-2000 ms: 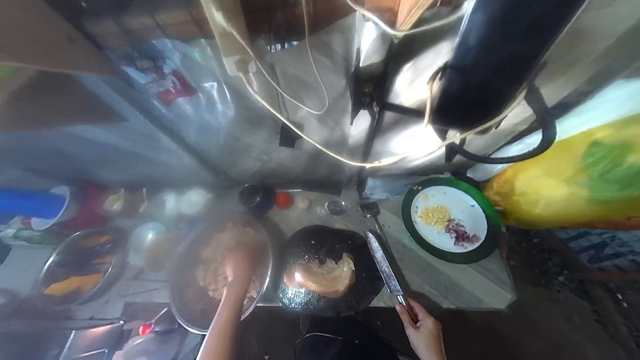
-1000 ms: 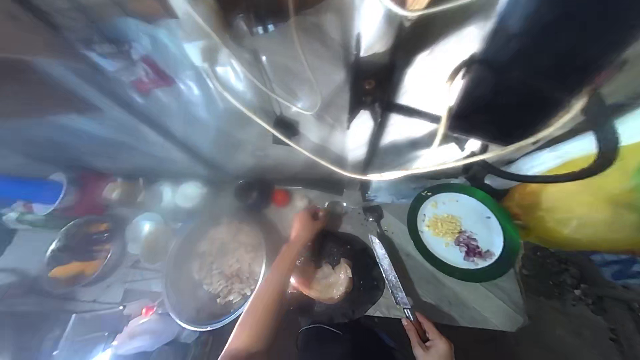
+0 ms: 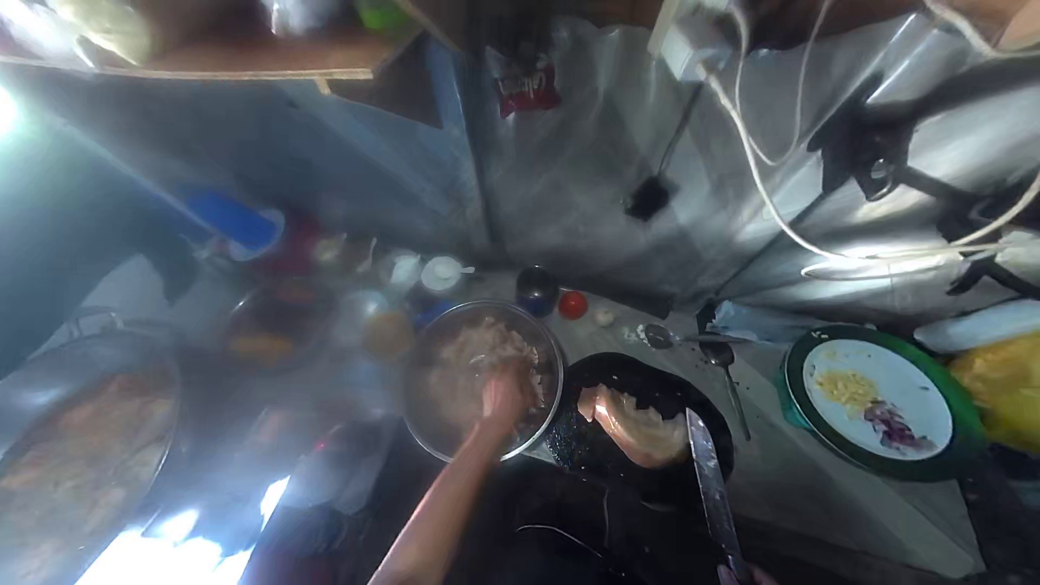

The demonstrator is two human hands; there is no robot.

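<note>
My left hand is down in a metal bowl of pale raw meat pieces; its fingers are blurred among the meat, so their grip is hidden. At the bottom edge, my right hand holds a knife by its handle, blade pointing up. The knife tip lies beside a larger slab of raw meat on a black board, just right of the bowl.
Behind the board are a tomato, a garlic bulb and a dark jar. Spoons lie to its right, then a plate with chopped garlic and onion. A large steaming pan is at far left. Cables hang above.
My left hand has moved from behind the board, where it was a second ago, into the bowl of meat. The view has swung left. The knife is still in my right hand.
</note>
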